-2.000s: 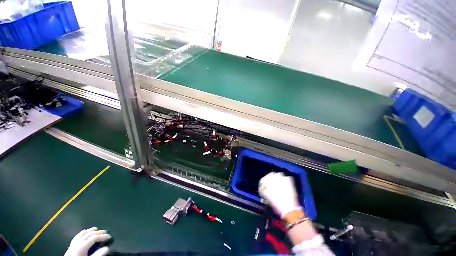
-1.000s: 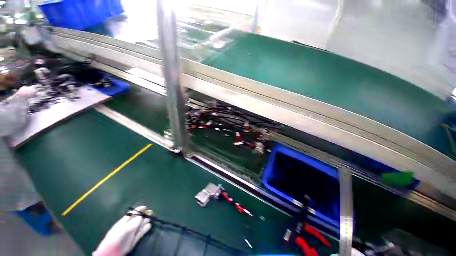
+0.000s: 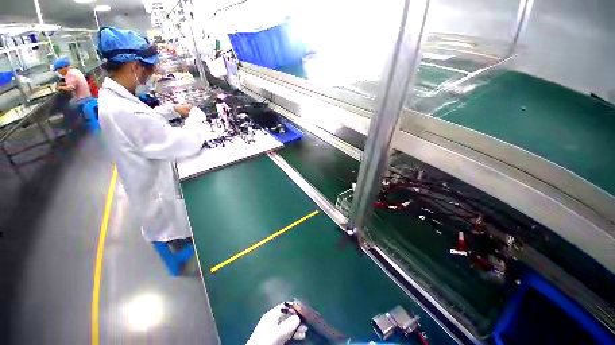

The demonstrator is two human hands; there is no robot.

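Note:
My left hand point(image 3: 276, 327), white-gloved, is at the bottom edge, its fingers closed on a small black end that looks like the wire harness point(image 3: 288, 309). A flat grey-brown strip, probably the steel ruler point(image 3: 317, 322), runs from the fingertips down to the right and out of the picture. Whether the hand also grips the strip is unclear. A silver-grey connector point(image 3: 394, 322) with a short red lead lies on the green bench to the right. My right hand is not in view.
The green bench point(image 3: 249, 209) has a yellow line. A metal post point(image 3: 386, 121) and rail stand right, with tangled wires point(image 3: 472, 246) behind and a blue bin point(image 3: 553, 313) at lower right. A person in a white coat point(image 3: 145, 145) works at a white board point(image 3: 229, 156); another sits far left.
The view has swung left, bringing the co-worker in. The pliers have left the picture. The ruler, earlier upright at the right, now lies by my left hand. My right hand is out of view.

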